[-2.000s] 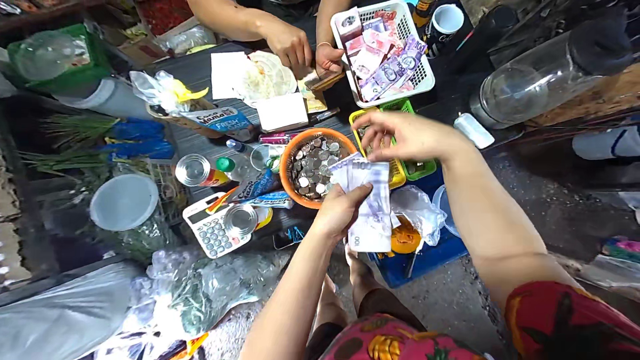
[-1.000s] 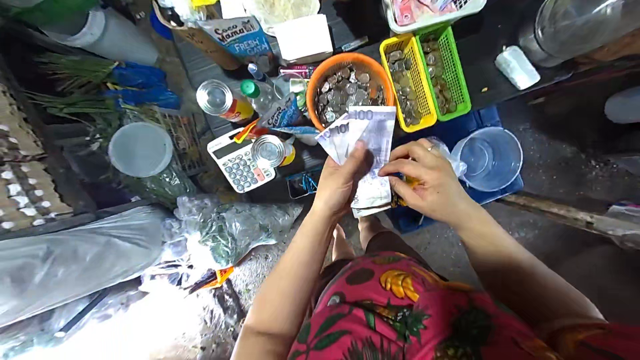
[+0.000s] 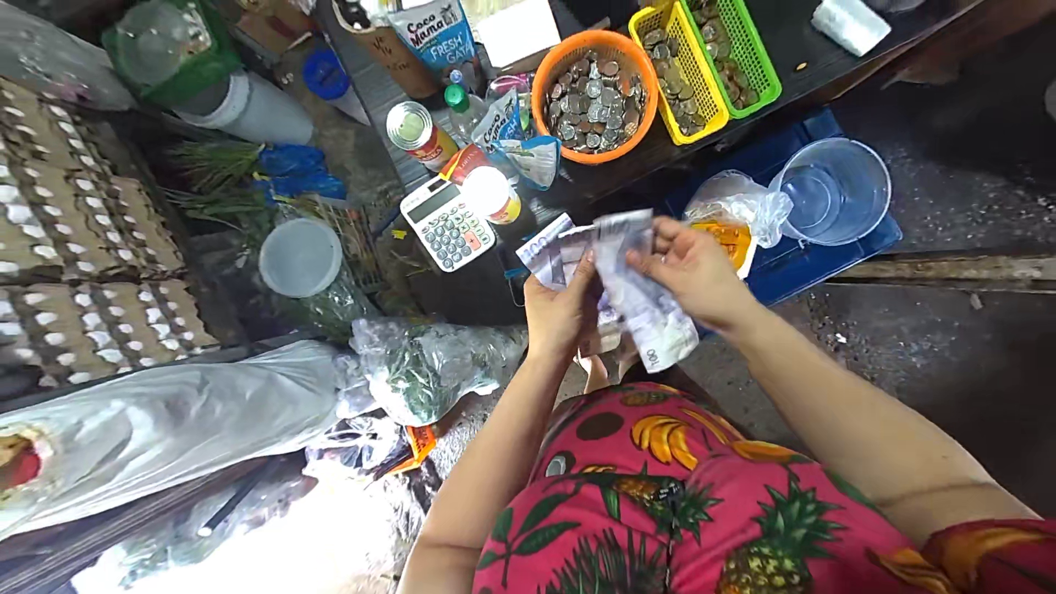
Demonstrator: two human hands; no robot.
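Observation:
My left hand grips several purple banknotes, fanned to its upper left. Between the thumb and fingers of my right hand is another purple banknote, which hangs down and overlaps the others. Beyond my hands, an orange plastic basket full of coins stands on the dark table. Beside it are a yellow basket and a green basket, both with coins. A white calculator lies left of the notes, touching or close to a can.
Cans, coconut milk packs and a green-capped bottle crowd the table's left part. A clear plastic tub stands on a blue surface at right. Egg trays, a white pail and plastic bags are at left.
My right hand, apart from the notes two seconds ago, now holds one of them. The notes are spread wider between my hands. The view has shifted, and the other person's hands are out of it.

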